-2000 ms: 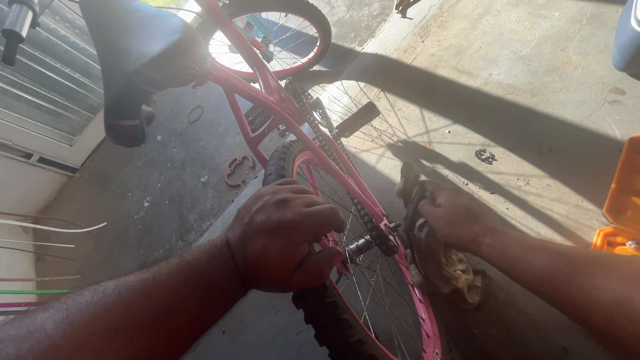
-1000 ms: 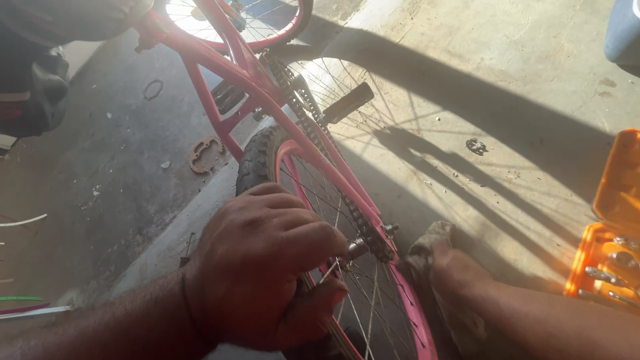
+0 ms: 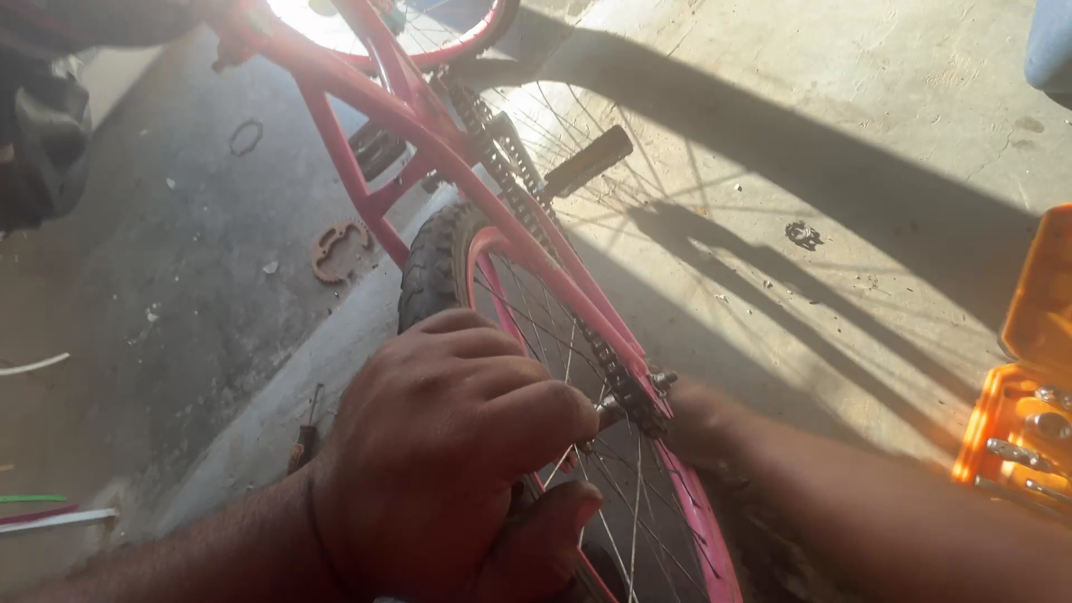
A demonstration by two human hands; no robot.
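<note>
A pink bicycle frame (image 3: 536,272) with a knobbly rear tyre (image 3: 431,260) runs down the middle of the head view. My left hand (image 3: 469,419) is curled round the bicycle's near side by the rear hub; the exact part in its grip is hidden. Past the frame, my right hand (image 3: 703,419) is blurred, low beside the rear axle nut (image 3: 663,382) and chain (image 3: 615,368). Its fingers are mostly hidden, and whether it holds something does not show. The crank's pedal (image 3: 590,162) points to the right.
An orange case (image 3: 976,427) of metal tools stands open at right, below a blue container (image 3: 1051,50). On the concrete floor lie a brown toothed ring (image 3: 322,260), a thin ring (image 3: 245,138), a small sprocket-like part (image 3: 802,235), a screwdriver-like tool (image 3: 302,444) and coloured strands (image 3: 42,519).
Two seconds ago my right hand held a crumpled cloth beside the rear wheel; the cloth is no longer plain to see. My left hand stays by the hub. The view has moved closer.
</note>
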